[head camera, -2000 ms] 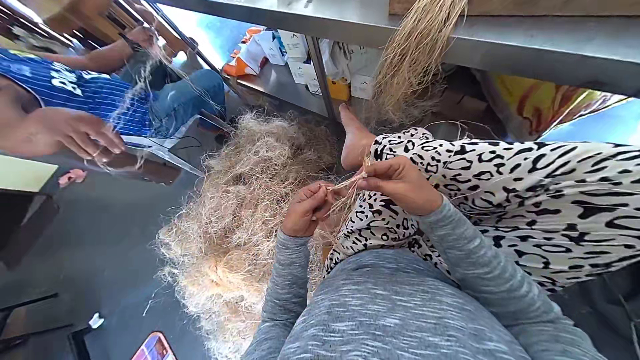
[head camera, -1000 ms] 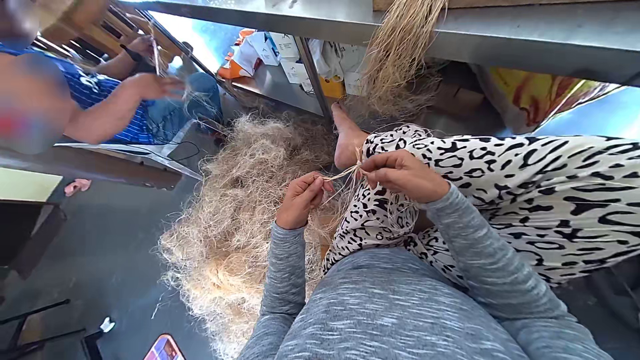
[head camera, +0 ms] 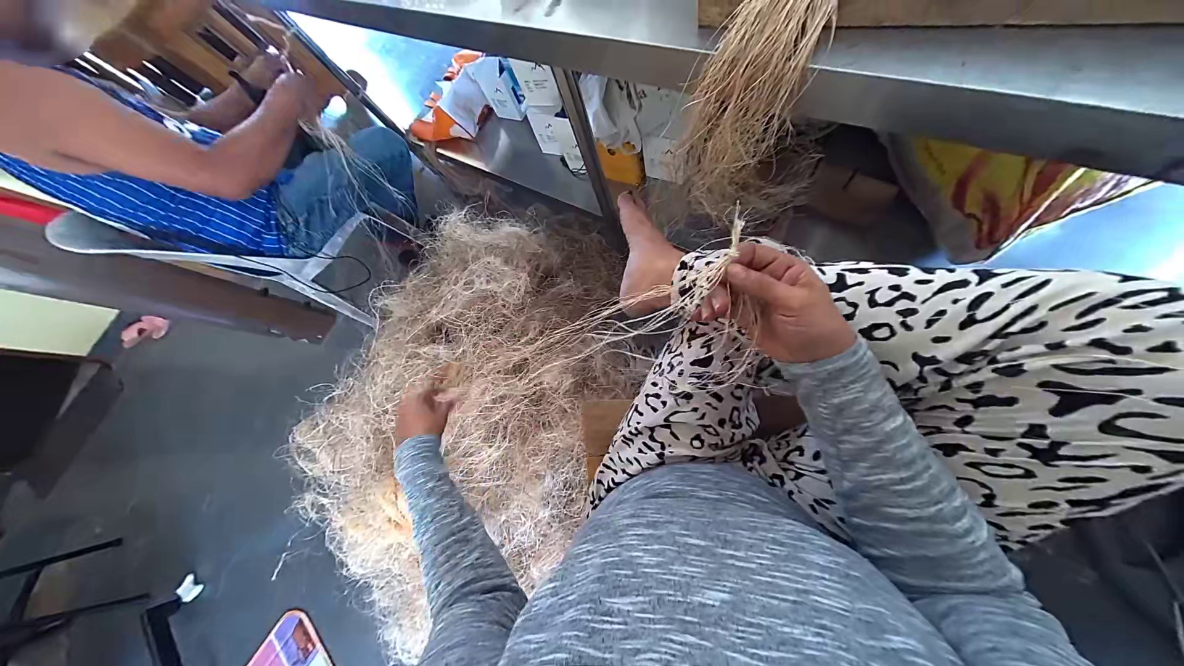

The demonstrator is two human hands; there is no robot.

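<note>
Above my lap, my right hand [head camera: 782,296] pinches a small bundle of pale plant fibres [head camera: 708,277] between thumb and fingers. One twisted end points up past the fingertips, and loose strands trail left over the pile. My left hand [head camera: 425,410] is at the left part of a big tangled heap of fibres [head camera: 499,333]; its fingertips are partly hidden among the strands, so its grasp is unclear. A hank of straighter fibres [head camera: 763,83] hangs over the edge of the metal table.
A metal table [head camera: 925,88] runs across the top. White boxes [head camera: 546,111] and an orange-and-white bag [head camera: 453,102] rest on a lower shelf. At upper left a person in a blue striped top [head camera: 157,194] sits on a white chair [head camera: 120,236], handling fibres. A bare foot [head camera: 647,254] is beside the heap.
My left hand has left the bundle, where it was beside my right hand, and moved left to the heap. My right hand still holds the bundle. The seated person's hands have come together.
</note>
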